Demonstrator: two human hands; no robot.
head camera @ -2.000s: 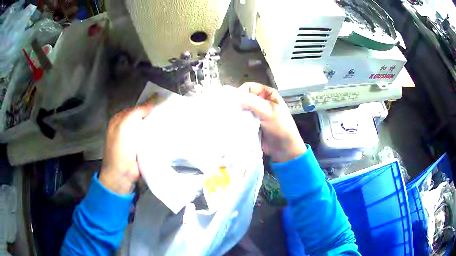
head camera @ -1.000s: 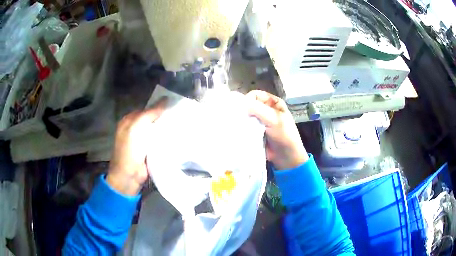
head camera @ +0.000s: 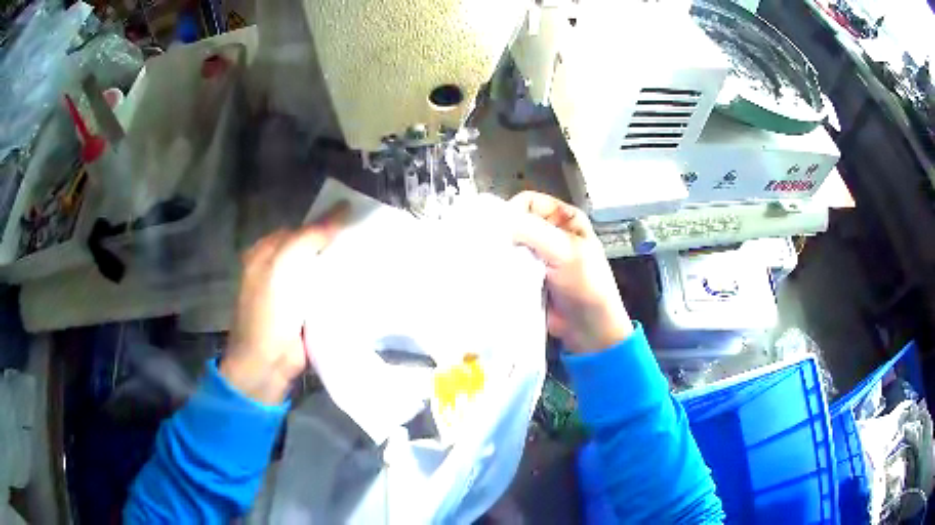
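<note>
A white shirt (head camera: 431, 297) lies spread in front of the sewing machine (head camera: 410, 72), its far edge at the metal clamp parts under the head. The cloth is overexposed, so its folds are hard to see. A yellow-orange logo (head camera: 459, 386) shows on its lower part. My left hand (head camera: 275, 303) holds the shirt's left side, its fingertips partly lost in glare. My right hand (head camera: 569, 265) pinches the shirt's upper right edge, fingers curled. The lower shirt hangs down towards me.
A translucent tub (head camera: 154, 195) with small tools stands left. A white vented control box (head camera: 641, 113) stands right of the head. A white device (head camera: 718, 292) is below it. Blue crates (head camera: 764, 441) stand at lower right, one beside white scraps.
The machine has shifted slightly right and down in view since the earliest frame. The shirt and both hands have moved a little the same way. The hold on the shirt looks unchanged.
</note>
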